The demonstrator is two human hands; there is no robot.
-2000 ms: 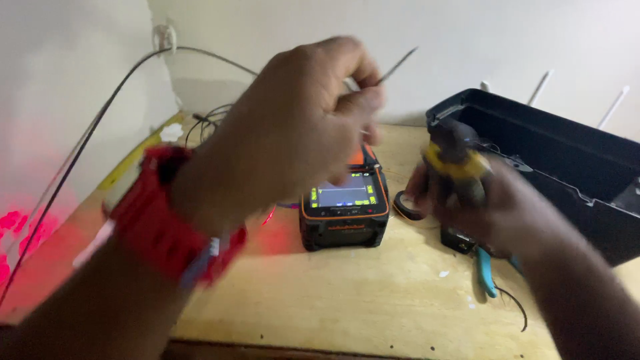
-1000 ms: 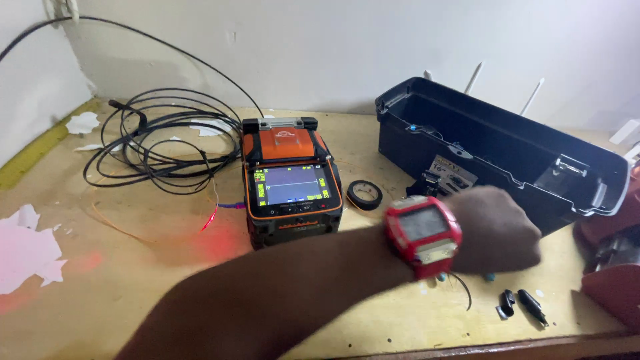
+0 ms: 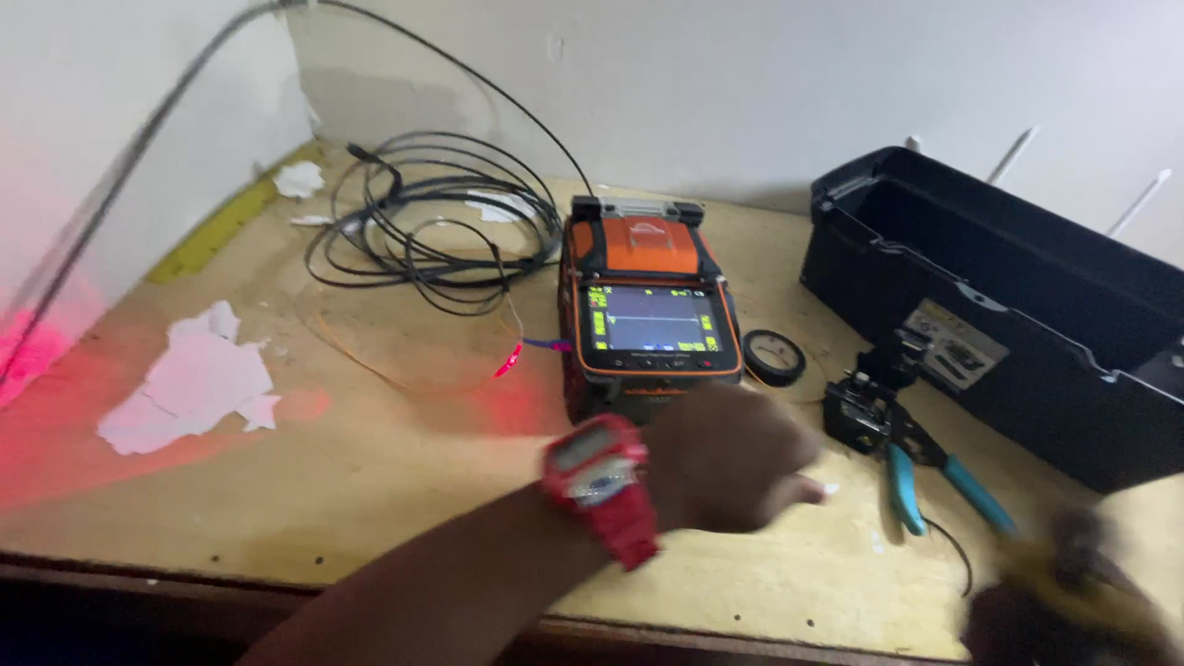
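My left hand (image 3: 740, 462), with a red wristwatch (image 3: 601, 481) above it on the arm, is blurred in front of the orange-and-black fusion splicer (image 3: 647, 324); its fingers are curled, and whether they hold anything is unclear. At the bottom right corner, my right hand (image 3: 1045, 615) is strongly blurred around a yellow-and-black hand tool (image 3: 1064, 564). Between the hands and the toolbox lie a black fiber cleaver (image 3: 860, 407) and teal-handled pliers (image 3: 980, 495). A roll of black tape (image 3: 774, 358) sits beside the splicer, whose screen is lit.
Coiled black cable (image 3: 444, 222) lies behind left, with thin fiber glowing red at a sleeve (image 3: 508, 359). Torn white paper (image 3: 190, 384) is on the wooden table at left. A dark open toolbox (image 3: 999, 296) stands at right. Another black cable (image 3: 481, 79) arches along the wall.
My left hand has moved from in front of the toolbox toward the splicer's front. My right hand, out of view one second ago, shows at the lower right. The view has shifted.
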